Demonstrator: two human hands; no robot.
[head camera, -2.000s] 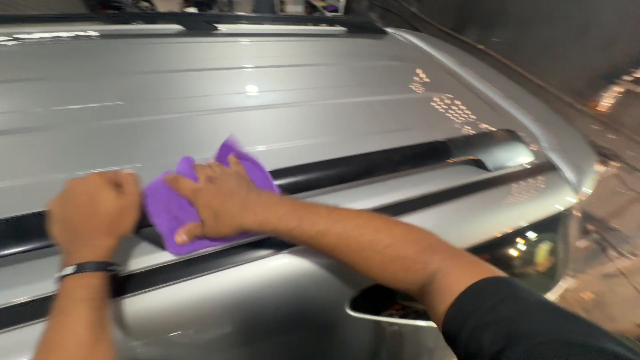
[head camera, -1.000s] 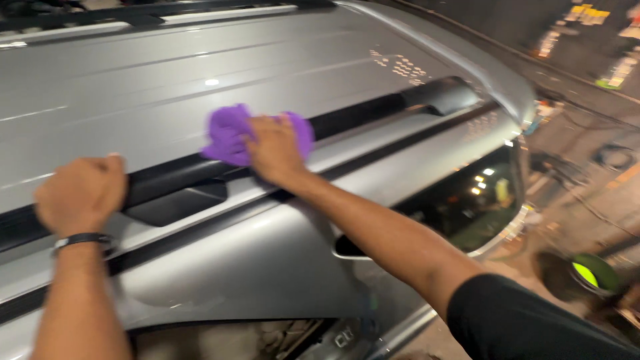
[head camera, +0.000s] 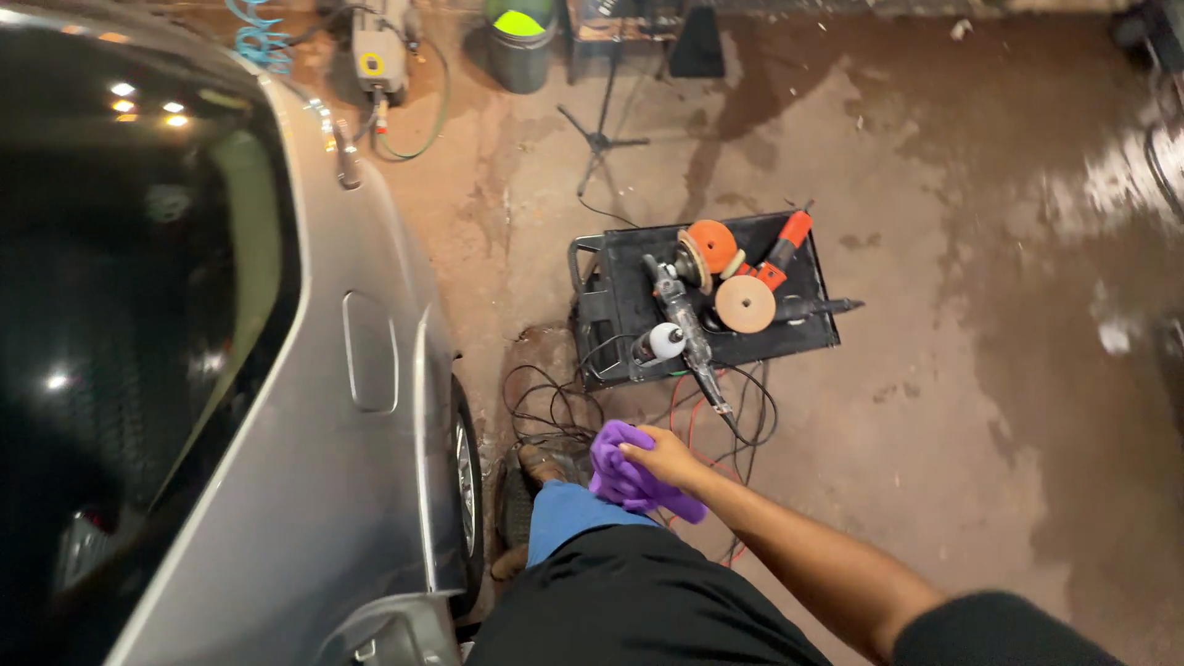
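My right hand (head camera: 668, 457) grips a bunched purple cloth (head camera: 629, 467), held low in front of my legs. My left hand is out of the frame. To the left stands the silver car (head camera: 361, 499), with its dark side window, fuel flap (head camera: 371, 351) and part of a wheel (head camera: 465, 472) showing. Beyond my right hand is a black cart (head camera: 749, 347). On it lie a grey and black polisher (head camera: 683, 319), an orange and black polisher (head camera: 786, 242), an orange foam pad (head camera: 712, 244), a tan pad (head camera: 746, 303) and a white-topped bottle (head camera: 666, 340).
Black and red cables (head camera: 553, 412) lie coiled on the floor between the cart and my feet. A pressure washer (head camera: 379, 51) with a hose, a grey bucket (head camera: 521, 55) and a stand with splayed legs (head camera: 599, 141) are farther back. The floor (head camera: 925, 444) has wet patches.
My right hand and the purple cloth have come off the car's roof rail and are now low before my legs. My left hand has left the view. The view has swung to the floor and cart.
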